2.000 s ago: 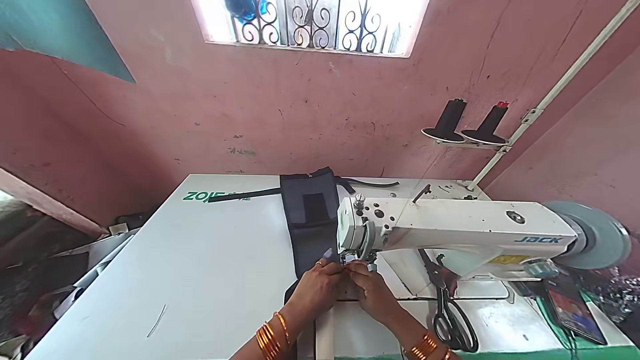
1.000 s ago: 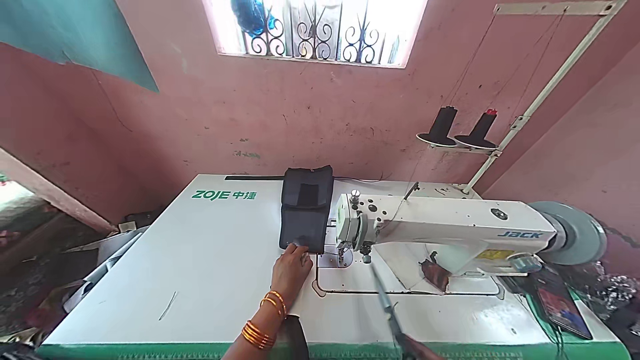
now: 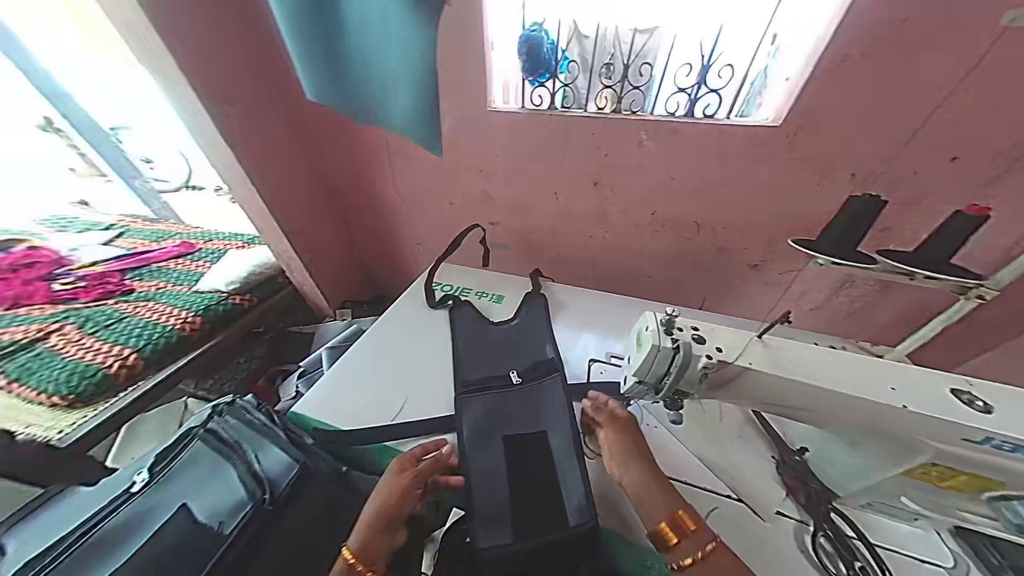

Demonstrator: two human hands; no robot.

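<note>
A long black fabric piece (image 3: 512, 400) with a zipper and a dark rectangular patch lies on the white table of a sewing machine, its lower end over the front edge. Straps run from its top corners and sides. My left hand (image 3: 412, 484) is at its left edge, fingers apart and partly curled, below the left side strap (image 3: 388, 432). At the right edge, my right hand (image 3: 620, 440) has its fingertips near the right side strap (image 3: 600, 390); whether they pinch it is unclear. The sewing machine head (image 3: 664, 360) stands just right of the piece.
Black scissors (image 3: 808, 488) lie under the machine arm. Two black thread cones (image 3: 850, 228) stand on a holder at the right. Dark zippered pieces (image 3: 216, 488) are piled at the lower left. Behind them is a bed with a patterned cover (image 3: 120, 336).
The black piece, earlier near the back beside the machine, now lies unfolded toward me with its straps spread. The scissors, lifted on the right one second ago, lie down. The view has turned left.
</note>
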